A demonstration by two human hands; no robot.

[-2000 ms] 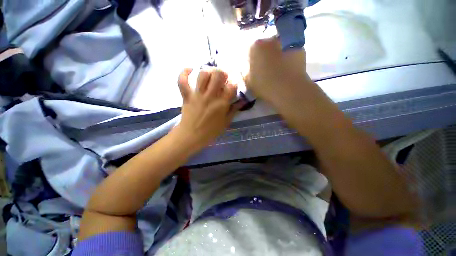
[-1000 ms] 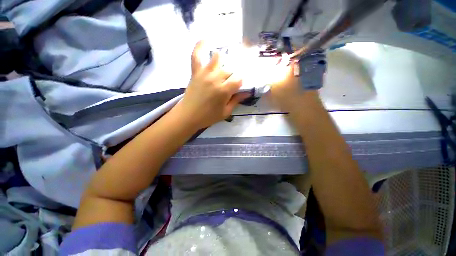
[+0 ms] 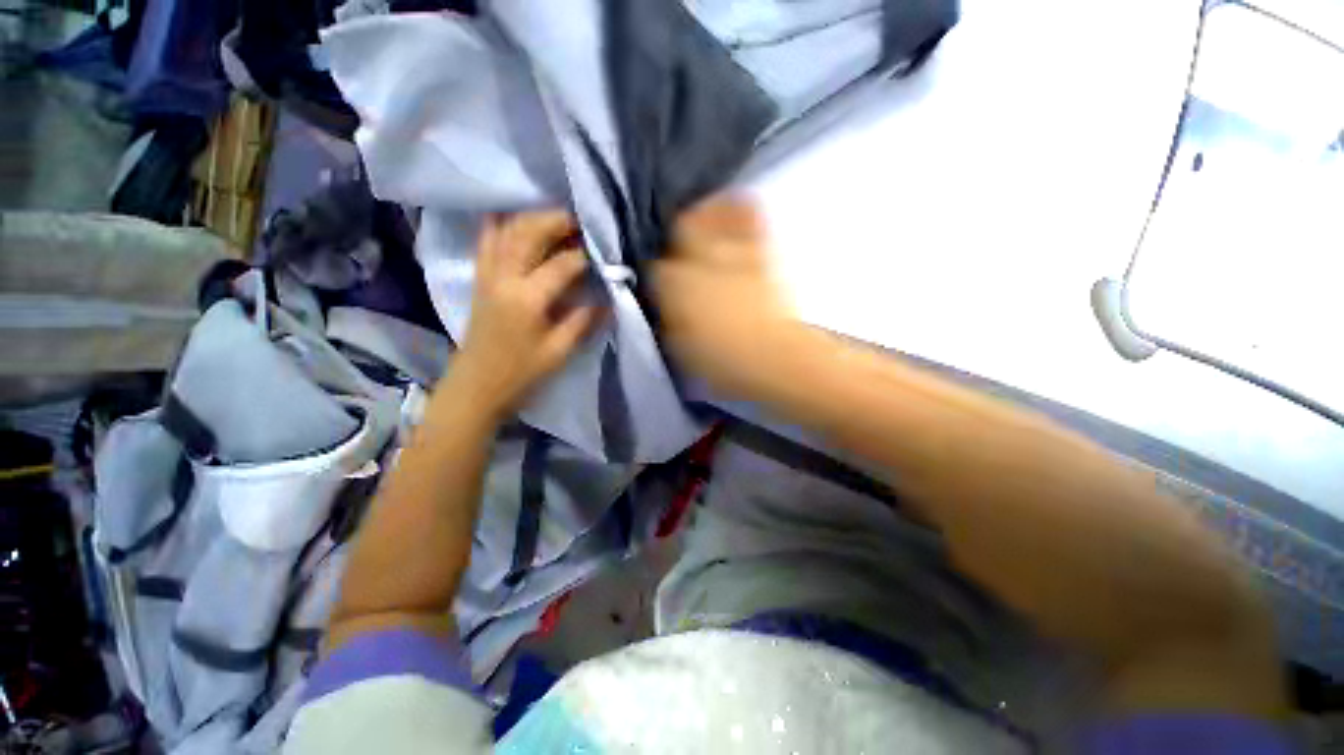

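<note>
A light grey garment piece (image 3: 472, 148) with dark grey bands hangs over the left end of the white table, between my hands. My left hand (image 3: 531, 303) is on the pale cloth with its fingers curled, gripping it. My right hand (image 3: 715, 273) is blurred and closed at the dark band (image 3: 671, 111); its fingertips are partly hidden, but the cloth bunches at them. A small white bit (image 3: 616, 275) shows on the cloth between the hands.
A heap of grey garments with dark bands (image 3: 258, 391) lies at the lower left. The white table (image 3: 973, 221) spans the right, with its grey ruler-marked edge (image 3: 1253, 538) below. A thin cord or wire with a pale oval part (image 3: 1123, 317) lies at right.
The view has swung left, and the sewing machine head is out of the picture. Both hands have moved from the needle area to the draped garment at the table's left end.
</note>
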